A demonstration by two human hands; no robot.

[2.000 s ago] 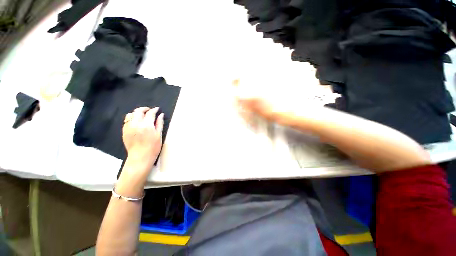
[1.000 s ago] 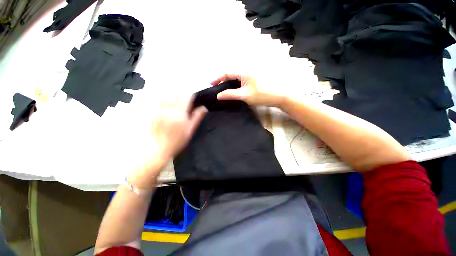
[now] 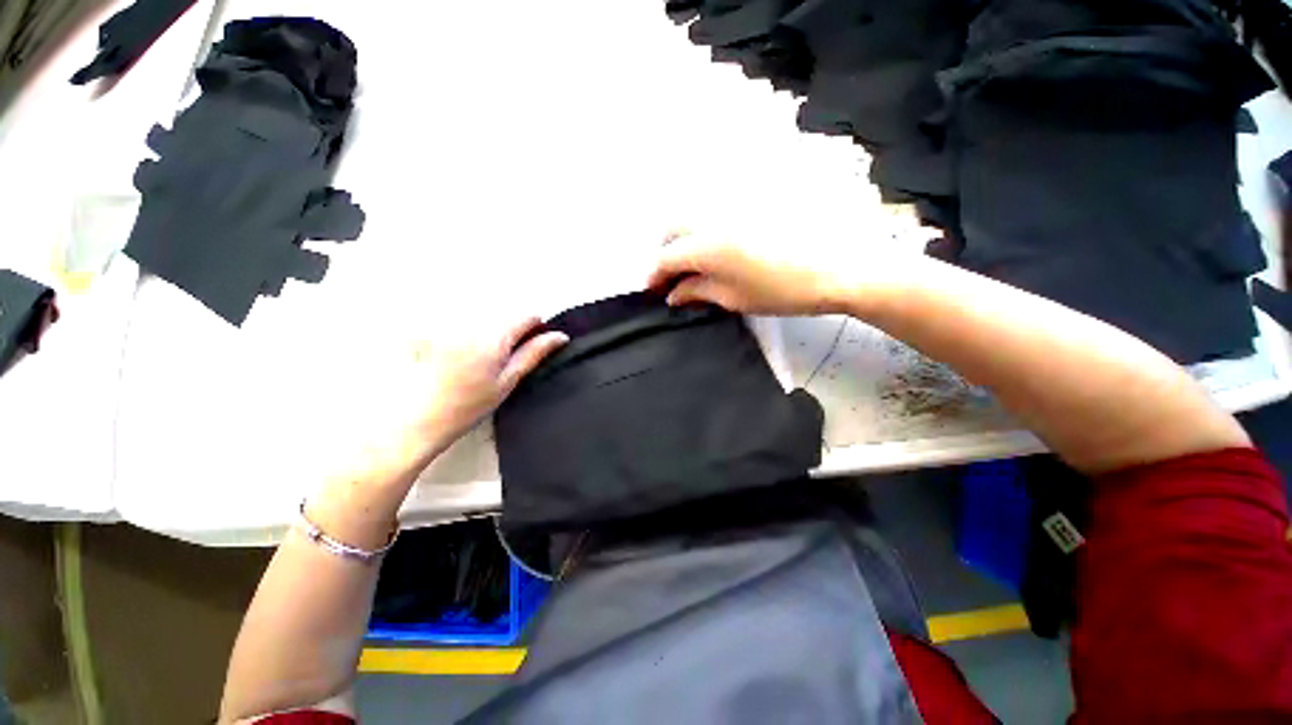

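Observation:
A black panel (image 3: 645,425) lies at the table's front edge and overhangs it toward the apron. A folded edge (image 3: 609,329) runs along its top. My left hand (image 3: 489,385) pinches the left end of the fold, fingertips on top. My right hand (image 3: 730,276) pinches the right end, thumb on the near side. A tab (image 3: 803,429) sticks out at the panel's lower right.
A smaller black pile (image 3: 234,184) lies at the left, a large stack (image 3: 1098,213) at the right. A small black piece (image 3: 20,312) is at the far left, black strips (image 3: 131,36) at upper left. Below are a blue crate (image 3: 522,602) and the grey apron (image 3: 709,623).
The black panel has come from the left pile to the front edge between both hands. Since the last frame its top is folded more evenly and the hands are further apart. The view has shifted slightly.

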